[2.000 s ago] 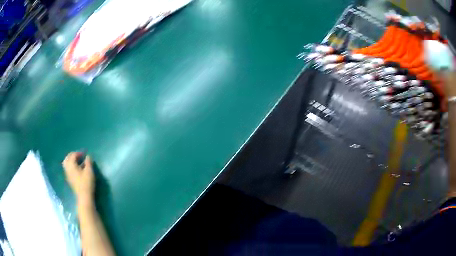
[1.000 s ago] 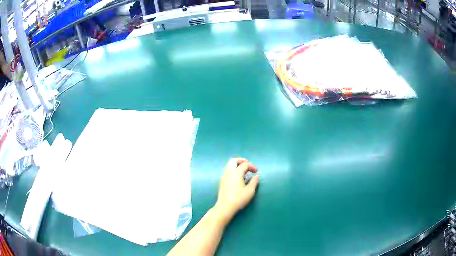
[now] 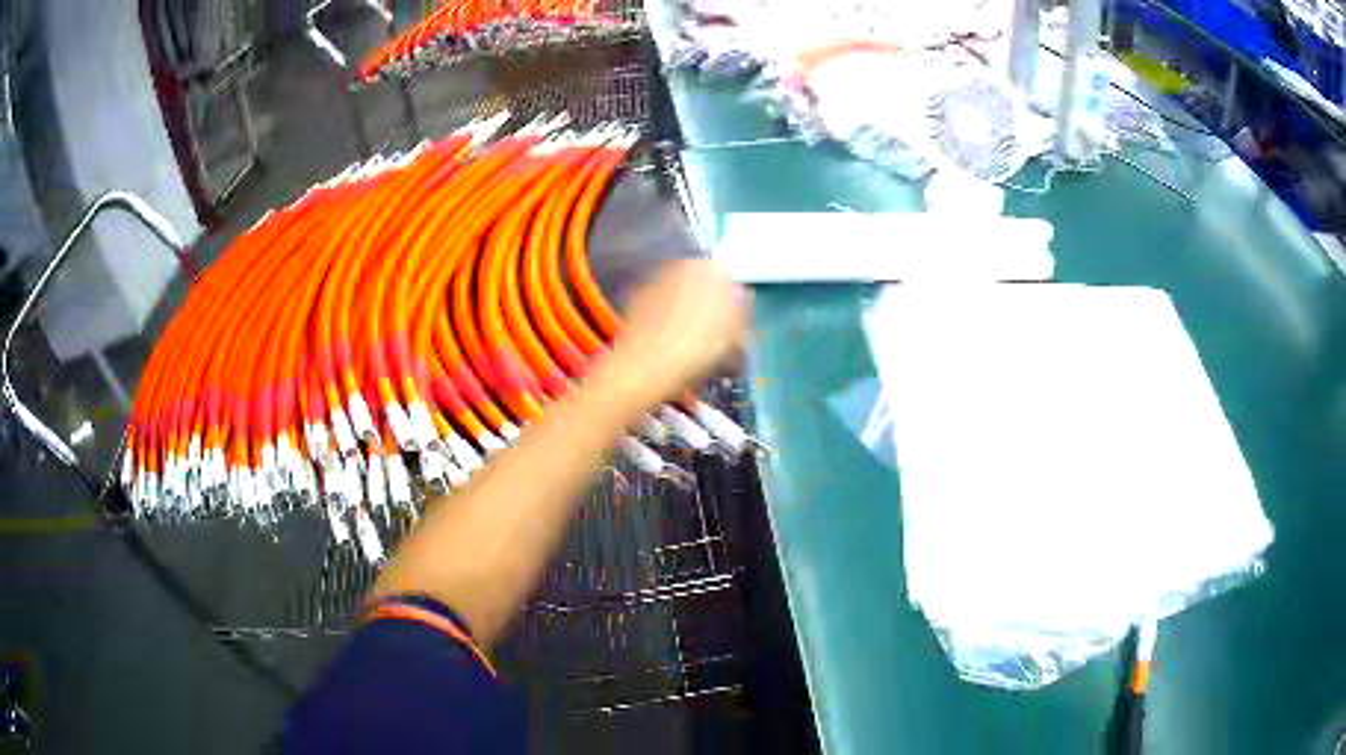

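Observation:
Many orange cables [image 3: 354, 280] with red bands and white, silver-tipped ends lie side by side in a curved pile on a wire cart at the left. My left hand [image 3: 691, 328], bare and blurred, reaches over the right end of the pile beside the green table's edge. Its fingers are too blurred to tell whether they grip a cable. My right hand is out of the picture. A narrow orange and dark piece [image 3: 1140, 679], perhaps a cable end, shows at the bottom edge against the bag stack.
The white-topped bag stack [image 3: 1063, 457] lies on the green table [image 3: 812, 546]. A white roll or block [image 3: 871, 248] lies behind it. A small fan [image 3: 974, 126] and clear bags stand farther back. The cart's curved handle [image 3: 45, 280] is at the far left; more orange cables lie behind.
The view has swung left, from the table to the cable cart. My left hand has moved from above the table to the cables. The bagged cables have left the view.

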